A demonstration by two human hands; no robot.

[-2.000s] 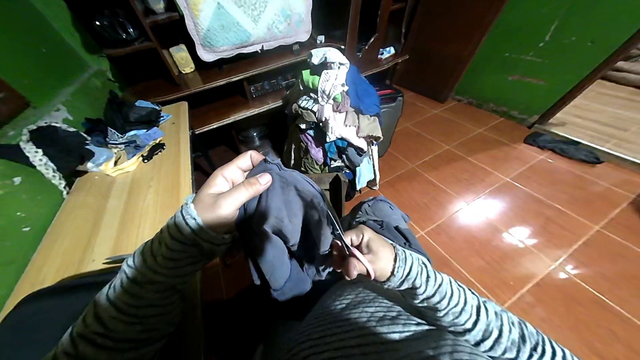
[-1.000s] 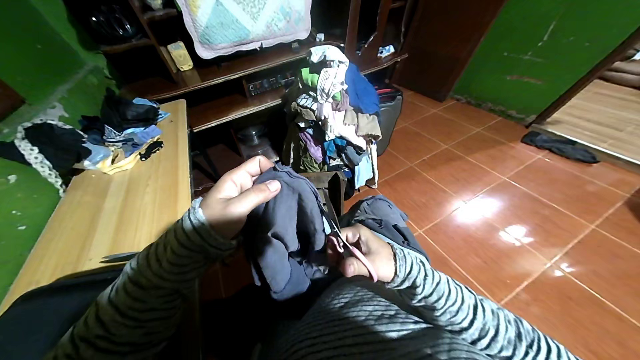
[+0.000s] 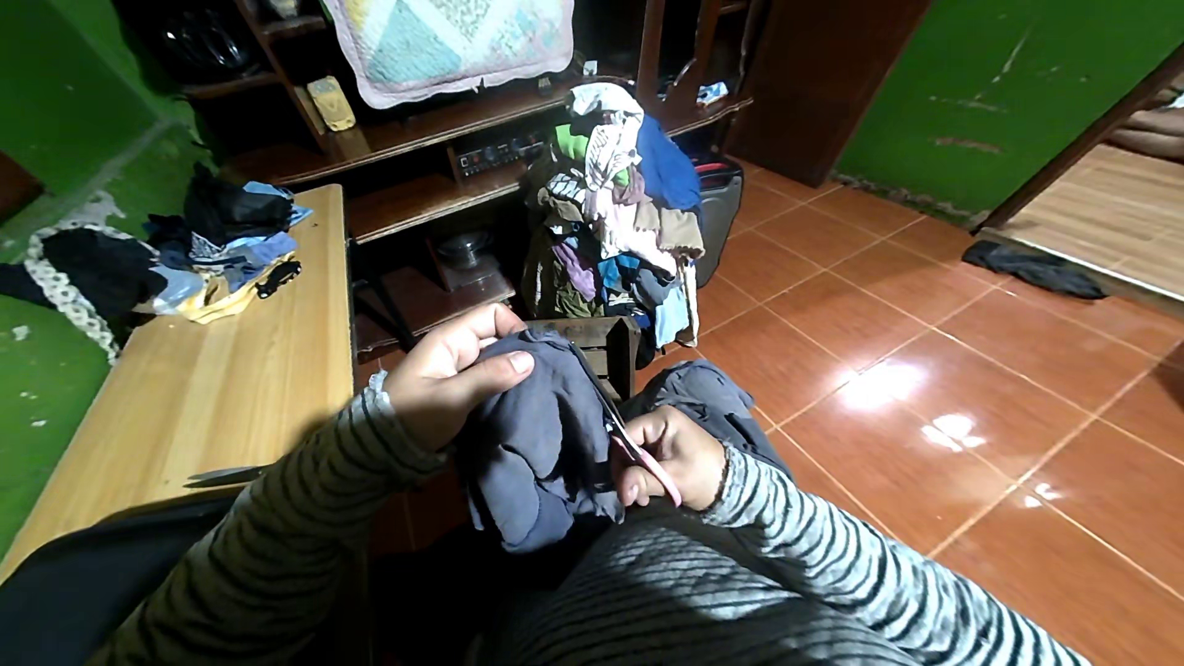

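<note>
My left hand (image 3: 458, 370) pinches the upper edge of a dark grey cloth (image 3: 541, 444) between thumb and fingers, and the cloth hangs down in folds. A pair of scissors with pink handles (image 3: 647, 462) is in my right hand (image 3: 673, 455), its blades pointing up and away along the right edge of the cloth. How far the blades are apart cannot be told. More grey fabric (image 3: 708, 398) lies just beyond my right hand.
At the left, a wooden table (image 3: 231, 370) bears cloth scraps (image 3: 231, 250) and a blade-like metal thing (image 3: 222, 476). A heap of clothes (image 3: 610, 222) rises behind a wooden crate (image 3: 610, 347), near a shelf unit (image 3: 416, 199). Black cloth (image 3: 1031, 268) lies on the tiled floor.
</note>
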